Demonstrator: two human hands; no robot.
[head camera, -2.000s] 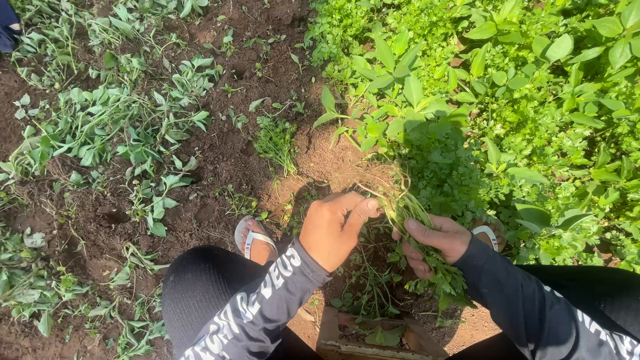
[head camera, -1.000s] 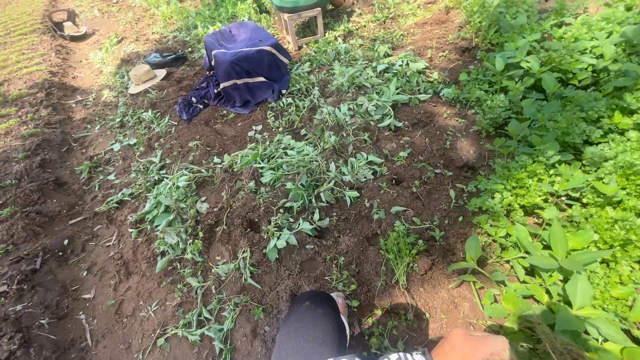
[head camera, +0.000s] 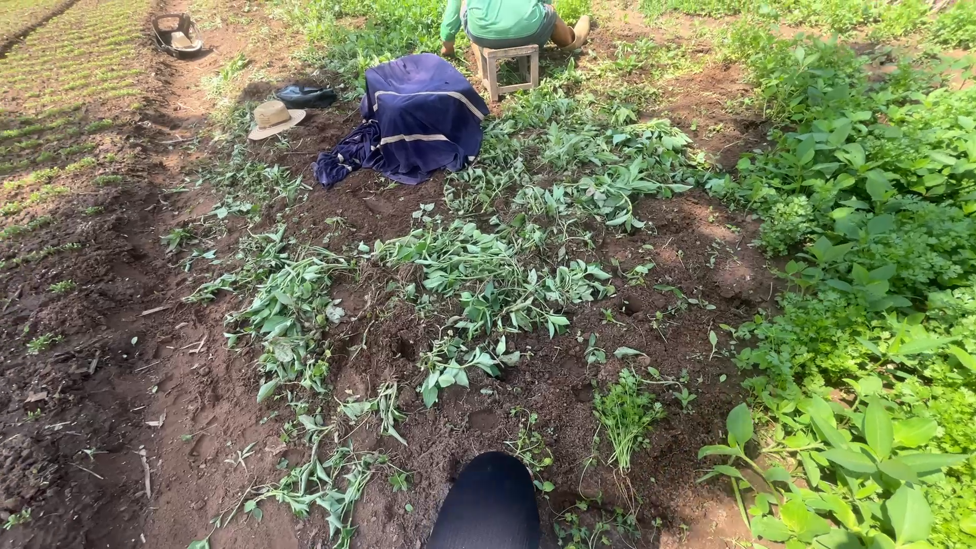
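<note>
Neither my left hand nor my right hand shows in the head view now. My dark-clad knee (head camera: 488, 503) rises at the bottom edge. To its right, a small bunch of leafy green herbs (head camera: 627, 415) with thin roots lies on the brown soil. Pulled, wilting broad-leaved plants (head camera: 473, 267) are strewn over the ground in the middle. Dense green herbs (head camera: 854, 328) grow along the right side, with taller broad-leaved plants (head camera: 877, 450) among them.
A dark blue cloth (head camera: 423, 114) drapes over a boxy thing. Beside it lie a straw hat (head camera: 274, 118) and a dark item (head camera: 305, 96). Another person (head camera: 507, 21) sits on a wooden stool (head camera: 507, 69). A container (head camera: 177, 35) stands far left.
The view has swung up and left across the field. Both hands, which held a bunch of herbs two seconds ago, have left the view; one was still at the bottom edge a second ago.
</note>
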